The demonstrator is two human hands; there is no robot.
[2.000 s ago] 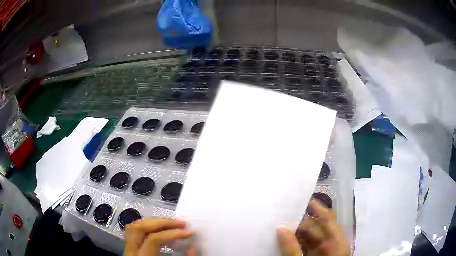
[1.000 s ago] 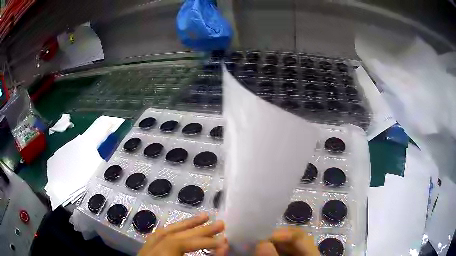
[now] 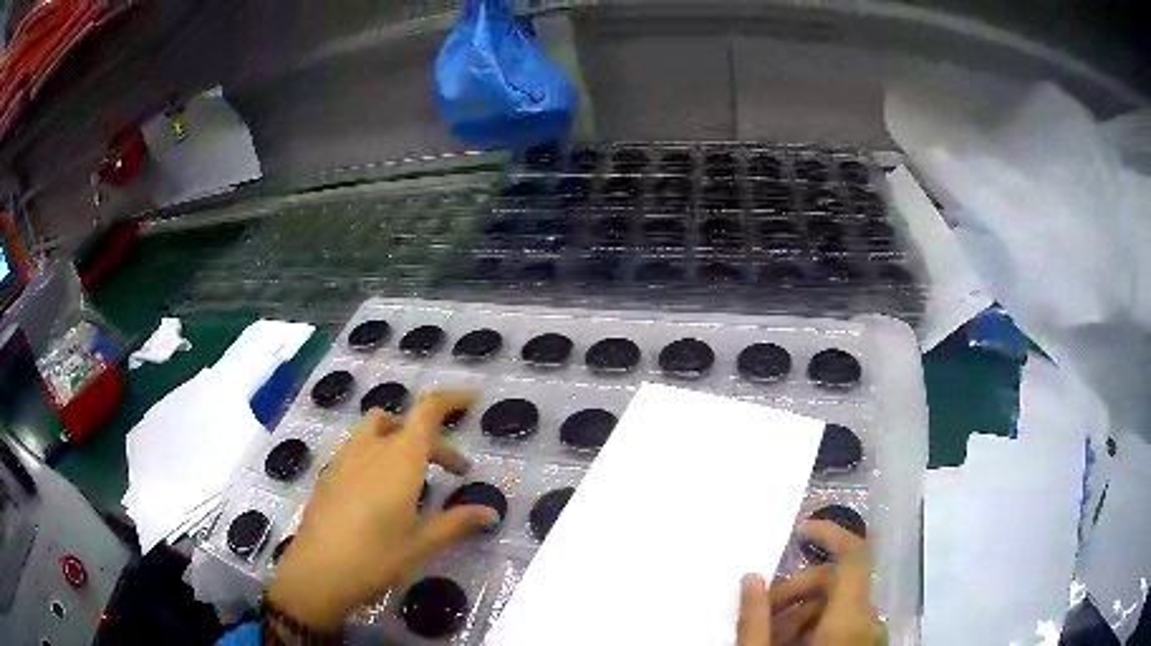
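The near tray (image 3: pixel 891 391) is translucent whitish plastic, with rows of round black parts (image 3: pixel 510 418) in its pockets. My left hand (image 3: pixel 379 505) is over the left part of the tray with fingers spread, its fingertips near black parts. I cannot see anything held in it. My right hand (image 3: pixel 814 599) is at the tray's lower right and holds the lower right edge of a white sheet (image 3: pixel 669 517) between thumb and fingers. The sheet slants over the tray and hides several pockets.
Behind stand a far tray of black discs (image 3: pixel 707 208) and an empty tray (image 3: pixel 341 240). A blue plastic bag (image 3: pixel 505 82) hangs at the back. White papers lie left (image 3: pixel 208 423) and right (image 3: pixel 997 543). Thin white sheets (image 3: pixel 1048 202) are heaped right. A red bin (image 3: pixel 86 399) is far left.
My left hand has let go of the white sheet and moved left and up over the tray. The sheet has come down lower and flatter, held by my right hand alone.
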